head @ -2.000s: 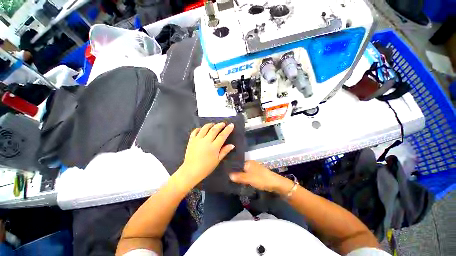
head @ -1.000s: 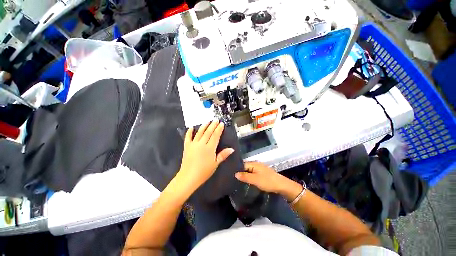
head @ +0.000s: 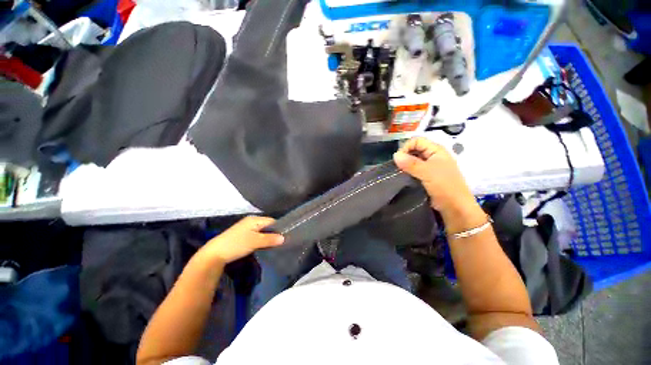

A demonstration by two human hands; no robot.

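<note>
A dark grey topstitched band (head: 342, 204) with a pale stitch line is stretched slantwise over my lap, in front of the table edge. My left hand (head: 250, 239) pinches its lower left end. My right hand (head: 425, 162) pinches its upper right end, just below the machine's orange-white label. A dark grey garment panel (head: 285, 153) lies on the table behind the band and reaches up to the needle area (head: 365, 75) of the white and blue overlock machine (head: 492, 43).
A rounded stack of grey panels (head: 153, 82) lies on the white table (head: 143, 196) at left. A brown object with black cord (head: 546, 107) lies at the table's right end. A blue plastic crate (head: 607, 207) stands at right. Dark cloth (head: 546, 264) hangs below the table edge.
Both hands have left the cloth by the needle area. The right hand has moved up and right, the left down and left, with the band now stretched between them. The view has tipped downward.
</note>
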